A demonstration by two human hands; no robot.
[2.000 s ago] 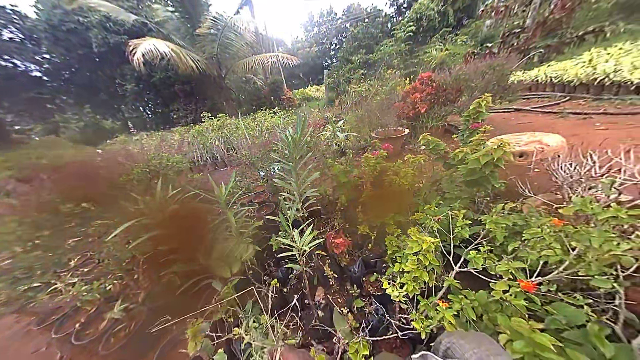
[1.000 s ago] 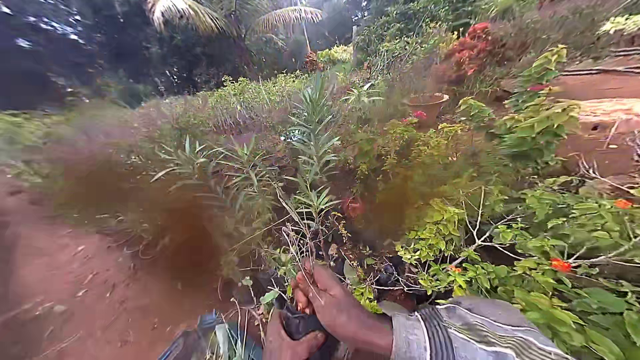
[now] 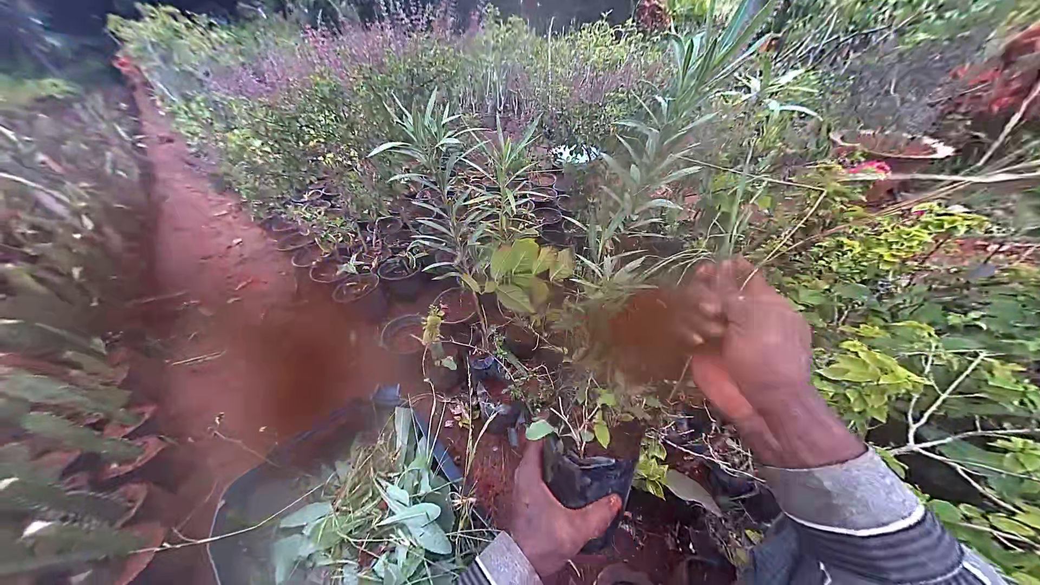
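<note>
My left hand (image 3: 556, 520) is wrapped around a black plastic nursery bag (image 3: 591, 487) at the lower middle, which holds soil and a small leafy plant. Higher up and to the right, my right hand (image 3: 743, 341) is closed around thin grassy stems (image 3: 735, 219), its fingertips partly blurred by a brown smudge. Left of my left hand lies a heap of pulled green weeds (image 3: 390, 512) in a dark container with a blue edge (image 3: 435, 451). Tall narrow-leaved plants (image 3: 455, 187) stand just beyond the hands.
Rows of round black pots (image 3: 353, 286) stand behind the hands. A red earth path (image 3: 203, 236) runs along the left. Leafy shrubs with pale bare branches (image 3: 946, 398) crowd the right side, and a wide clay pot (image 3: 890, 150) stands at the upper right.
Both hands were together at the black bag one second ago; now the right hand is apart, up and to the right, with grassy stems in it. The view has turned left and down.
</note>
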